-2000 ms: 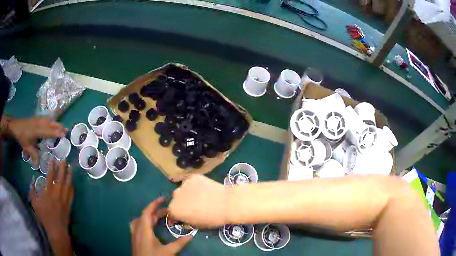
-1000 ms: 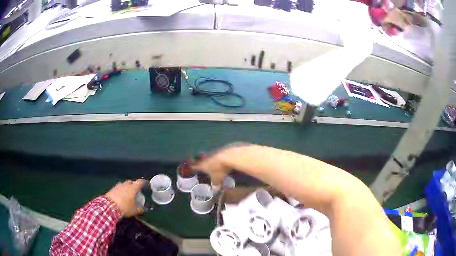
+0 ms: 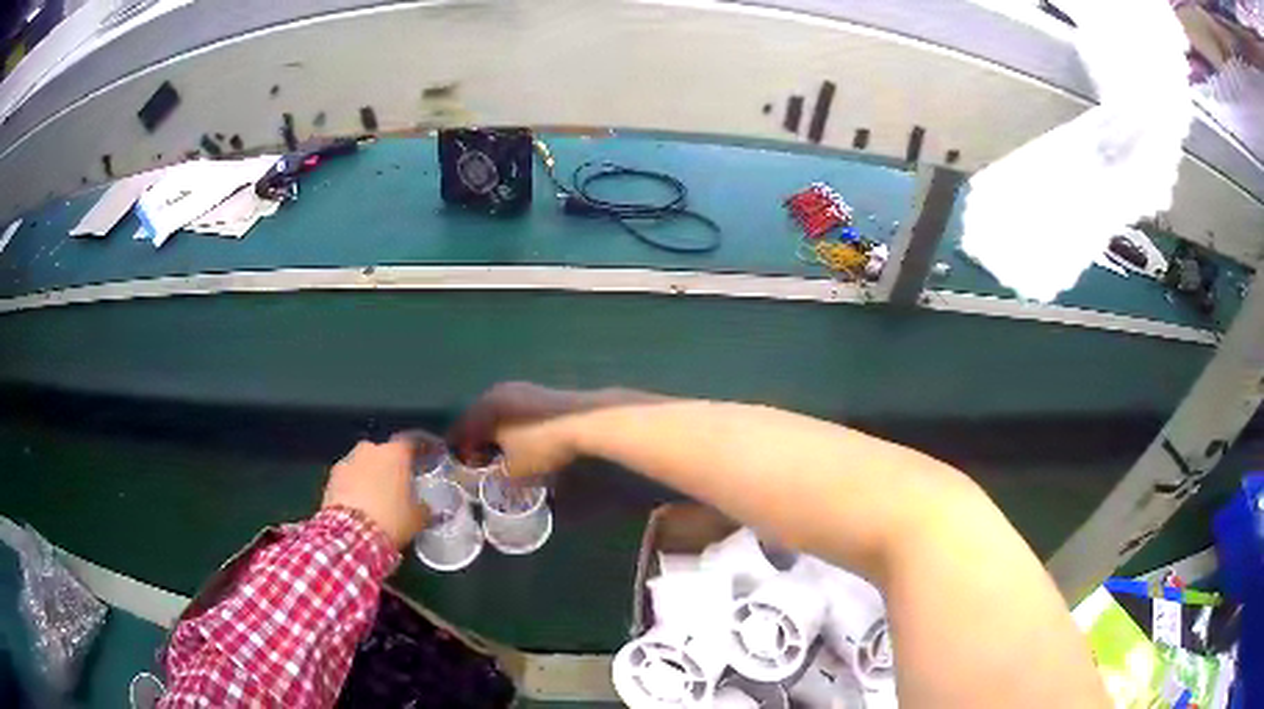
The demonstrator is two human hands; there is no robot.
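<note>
Several white cup-shaped housings [image 3: 448, 537] stand upright, close together, on the dark green surface in front of me. My left hand [image 3: 377, 488], in a red checked sleeve, has its fingers closed on a housing at the left of the cluster. My right hand [image 3: 524, 432] reaches in from the right over my bare forearm's line, its fingers curled down on a housing at the back of the cluster. My fingertips are blurred and partly hide the rear housings. Dark or metallic inner parts show faintly.
A carton [image 3: 645, 571] heaped with white housings stands at lower right. A tray of black parts [image 3: 416, 662] lies partly under my left sleeve. A plastic bag [image 3: 58, 609] is far left. A metal post [image 3: 1157, 457] and coloured sheets [image 3: 1130, 644] are at right. A corded black unit [image 3: 485, 169] sits behind.
My right hand has moved left, near my left hand. The housings that stood spread out are now closer together, farther from the carton. The view was lower and farther left at first.
</note>
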